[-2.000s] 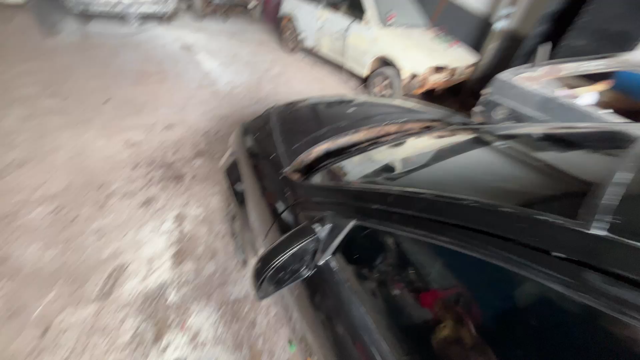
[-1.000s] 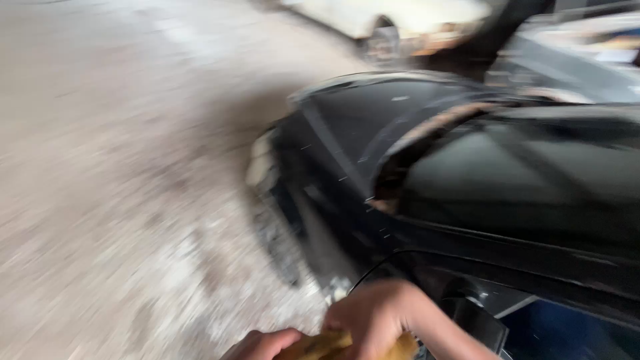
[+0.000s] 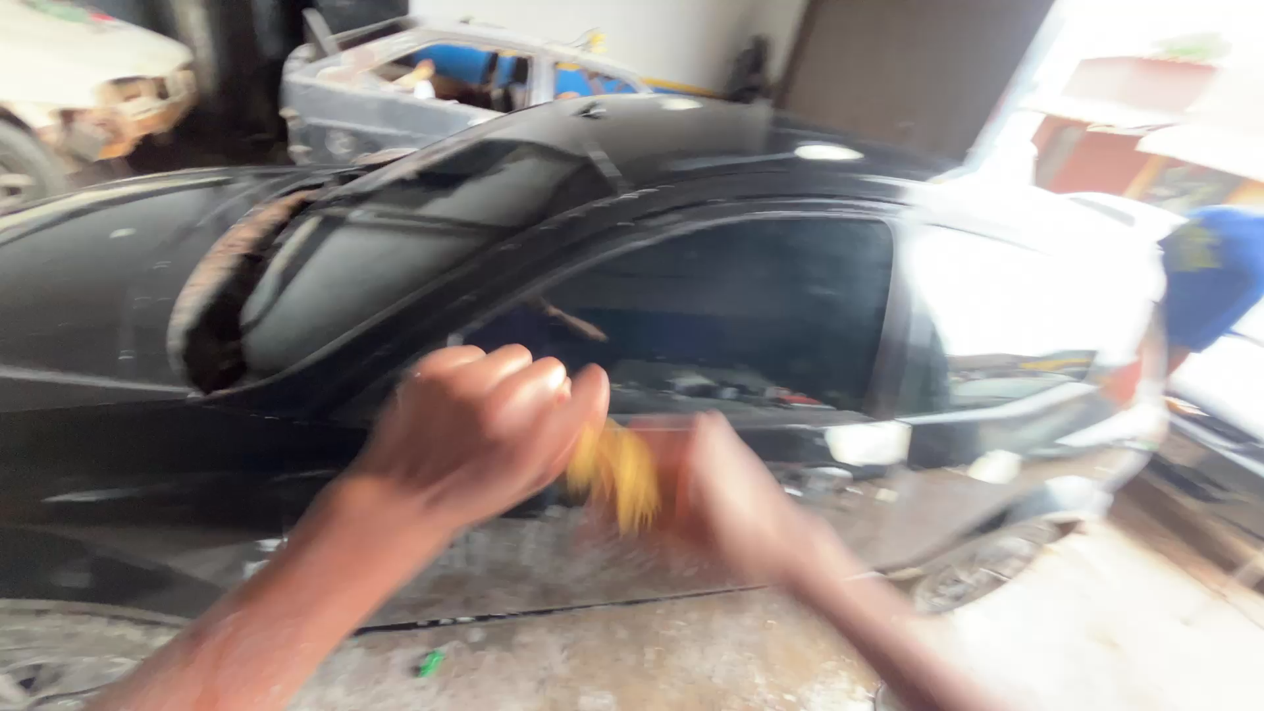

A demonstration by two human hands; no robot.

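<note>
My left hand (image 3: pixel 489 420) is closed in a fist around a yellow cloth (image 3: pixel 617 474), whose loose end shows between my two hands. My right hand (image 3: pixel 691 484) is blurred, its fingers close to the same cloth; whether it grips the cloth cannot be told. Both hands are in front of the side of a black car (image 3: pixel 829 504), below its dark side window (image 3: pixel 731 306). The windshield (image 3: pixel 415 247) is up and to the left of my left hand.
A stripped grey car body (image 3: pixel 395 114) stands behind the black car, and a damaged pale car (image 3: pixel 94 74) at the upper left. A person in blue (image 3: pixel 1215 272) bends near the black car's rear. A small green object (image 3: pixel 430 663) lies on the floor.
The view has swung right along the black car. No hands showed two seconds ago; one second ago both were low in view with the yellow cloth, and now they show farther up.
</note>
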